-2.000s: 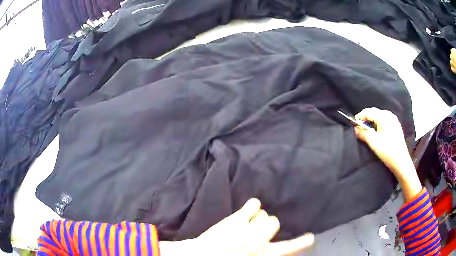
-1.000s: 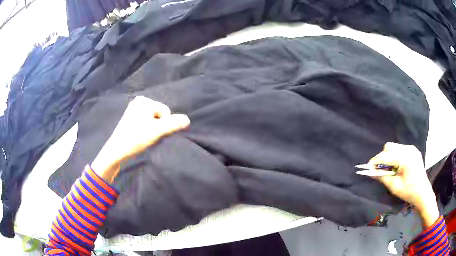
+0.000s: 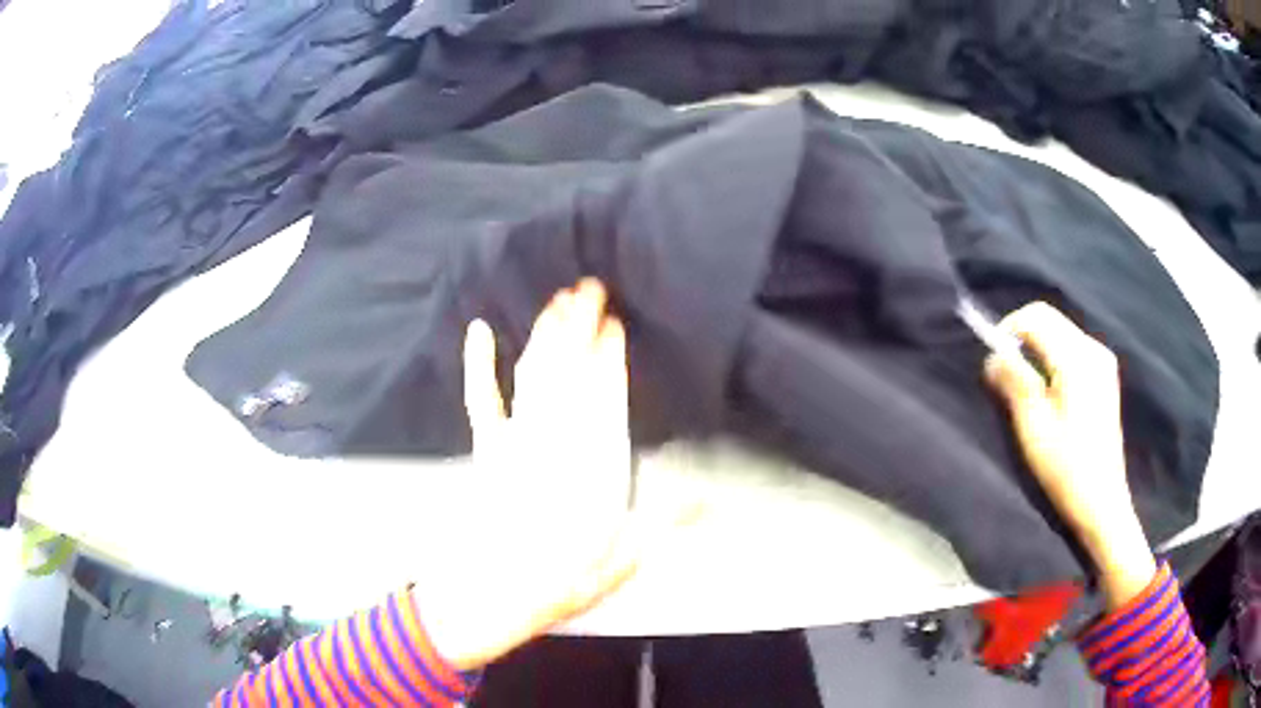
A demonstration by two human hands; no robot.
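A black garment [image 3: 415,263] lies folded and rumpled on the white table [image 3: 346,519], with a raised fold near its middle. A small pale-printed label [image 3: 274,397] shows near its left corner. My left hand [image 3: 553,415] lies palm down over the garment's near edge, thumb apart from the fingers, holding nothing visible. My right hand [image 3: 1054,380] is over the garment's right part and holds small thread snips [image 3: 979,321], blades pointing up and left. The snips are blurred and their grip is mostly hidden in the hand.
A heap of black garments [image 3: 456,83] runs along the table's far side and down the left. A red object [image 3: 1026,622] shows below the near right edge. The grey floor [image 3: 857,671] has dark scraps. Something dark blue is at the lower left corner.
My left hand has moved right and down from the garment's left part and its fingers have spread. The near edge is drawn away, baring more table. My right hand has moved up and slightly left.
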